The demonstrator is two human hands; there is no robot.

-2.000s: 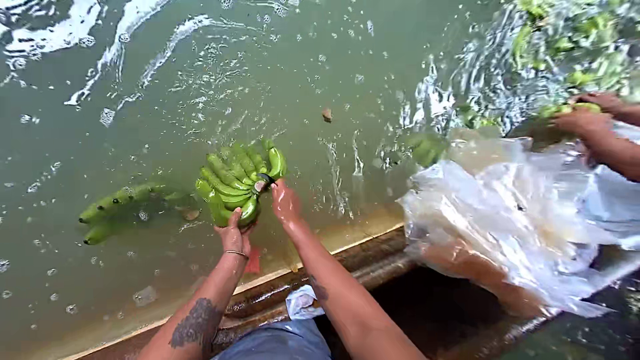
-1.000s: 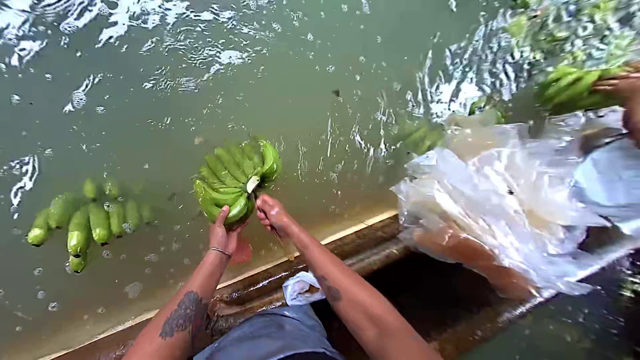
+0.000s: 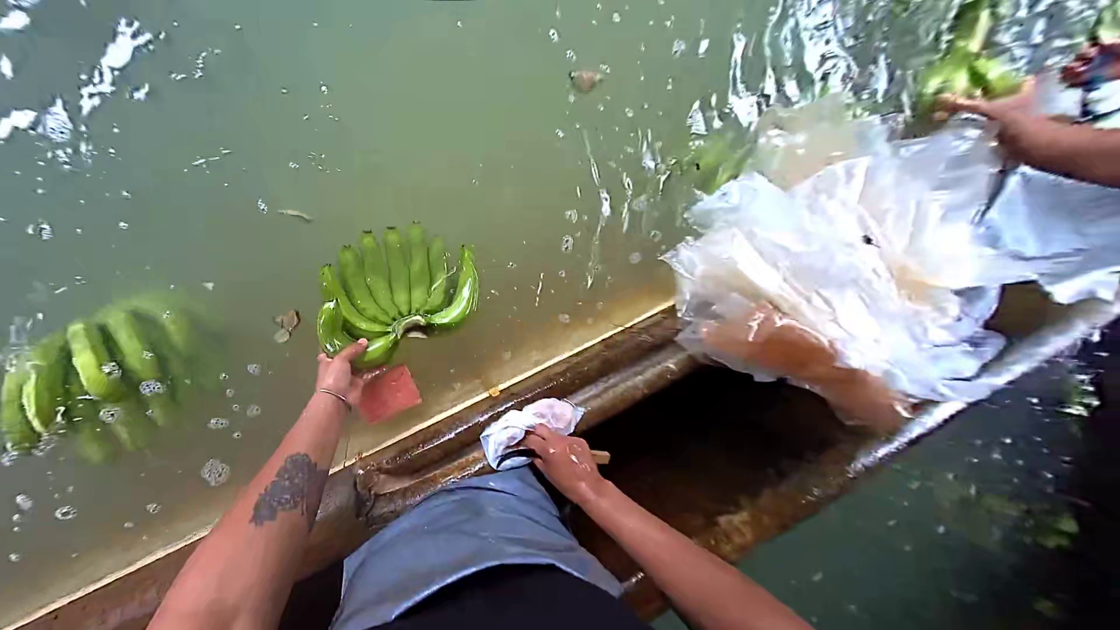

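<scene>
A hand of green bananas (image 3: 398,284) lies at the water surface with its cut crown toward me. My left hand (image 3: 343,376) grips its left lower edge. A flat red piece (image 3: 389,394) sits just beside the fingers of that hand; whether they hold it is unclear. My right hand (image 3: 560,459) is at a wet white cloth or plastic wad (image 3: 529,429) on the tank's edge, closed around what looks like a small curved knife (image 3: 600,457), with its pale handle end and dark curved part showing. More green bananas (image 3: 87,372) float partly submerged at the left.
The tank's wall (image 3: 647,346) runs diagonally below the water. Crumpled clear plastic sheeting (image 3: 840,262) covers part of it at the right, around a person's limb (image 3: 796,359). Another person's hand (image 3: 1006,118) touches green bananas (image 3: 967,74) at the upper right. A dark opening lies beside my legs.
My right hand has moved from the banana crown down to the white wad on the edge. My left hand still holds the bananas, now lower in the water.
</scene>
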